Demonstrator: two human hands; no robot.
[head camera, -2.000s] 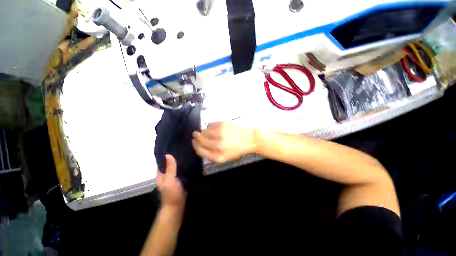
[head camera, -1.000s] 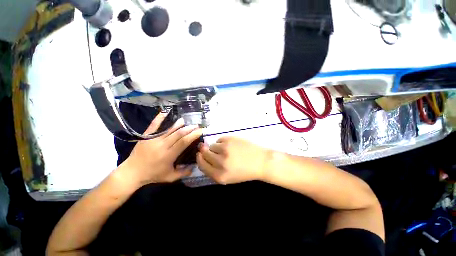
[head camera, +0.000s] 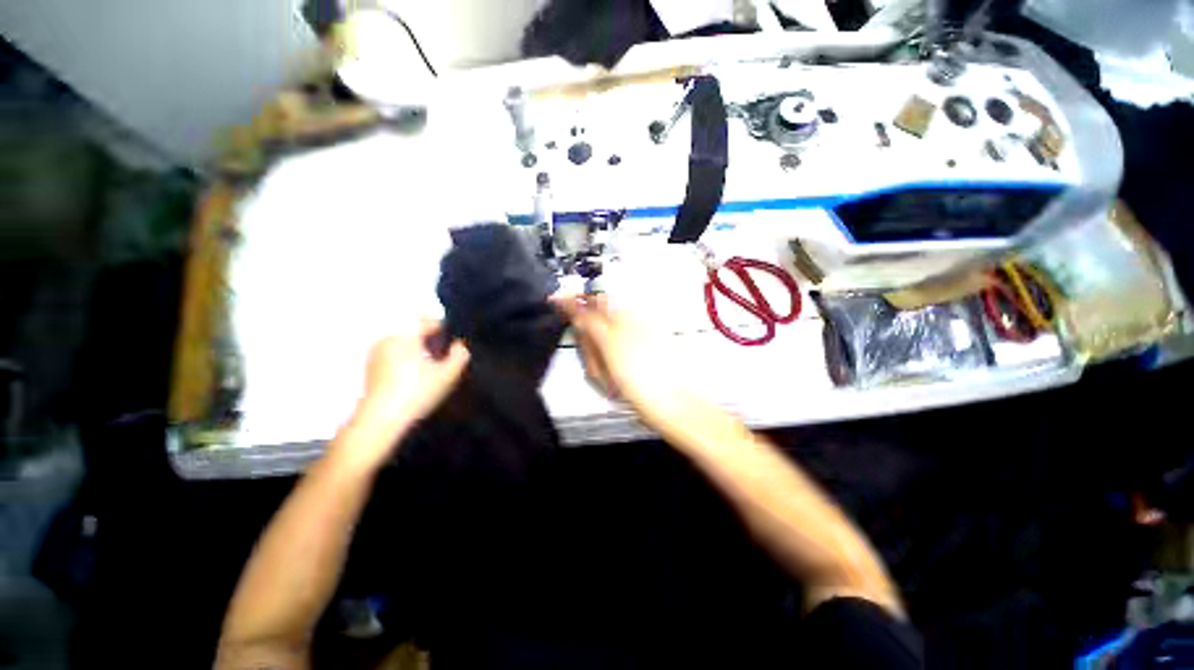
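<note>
A black fabric garment piece (head camera: 498, 295) lies on the white table left of and in front of the needle area (head camera: 576, 249), and hangs down over the table's front edge. My left hand (head camera: 409, 377) grips its left edge between thumb and fingers. My right hand (head camera: 600, 338) is at its right edge, just in front of the presser foot, with fingertips on the cloth; the hand is blurred. The white sewing machine head (head camera: 812, 177) with a blue stripe stands behind. Whether the cloth is under the presser foot cannot be told.
Red-handled scissors (head camera: 750, 301) lie right of the needle. Farther right are a clear plastic bag (head camera: 910, 340) and yellow-and-red scissors (head camera: 1019, 304). A black strap (head camera: 705, 157) hangs over the head. The table's left edge (head camera: 207, 314) is yellow and worn.
The view has pulled back. My left hand has moved away from beside the presser foot to the cloth's left edge. More cloth now shows left of the needle.
</note>
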